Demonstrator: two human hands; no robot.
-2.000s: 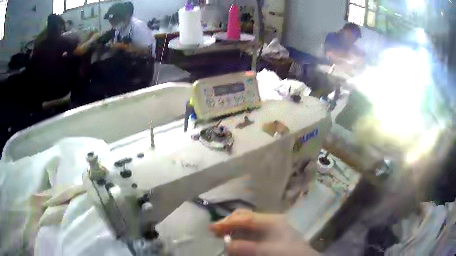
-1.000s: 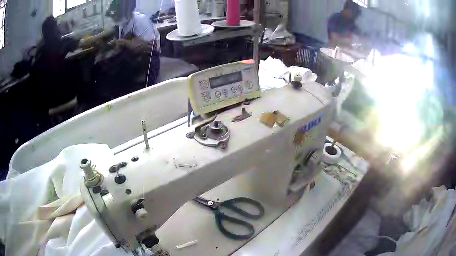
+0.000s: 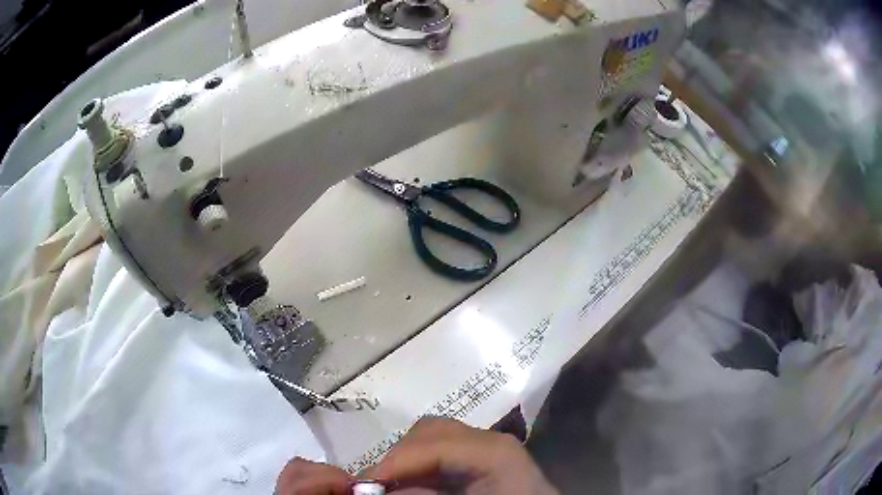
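Observation:
The white fabric panel [image 3: 184, 396] lies left of and beside the needle area of the sewing machine [image 3: 387, 97]. Cream fabric [image 3: 73, 280] is bunched at the far left. The thin metal guide [image 3: 295, 387] sticks out right of the presser foot. My right hand [image 3: 450, 459] is at the bottom edge, partly cut off, its fingers closed around a small white thing [image 3: 368, 489], too cut off to identify. Fingers further left [image 3: 311, 478] seem to be my left hand; most of it is out of the picture.
Dark green-handled scissors [image 3: 440, 222] and a short white stick [image 3: 341, 288] lie on the machine bed. Ruler markings [image 3: 474, 392] run along the table's front edge. White fabric [image 3: 677, 387] is heaped at the right. A small white spool [image 3: 667, 116] stands behind right.
The view has tilted down and closer to the bed. My right hand was over the scissors, then out of view, and is now at the bottom edge. The scissors remain on the bed.

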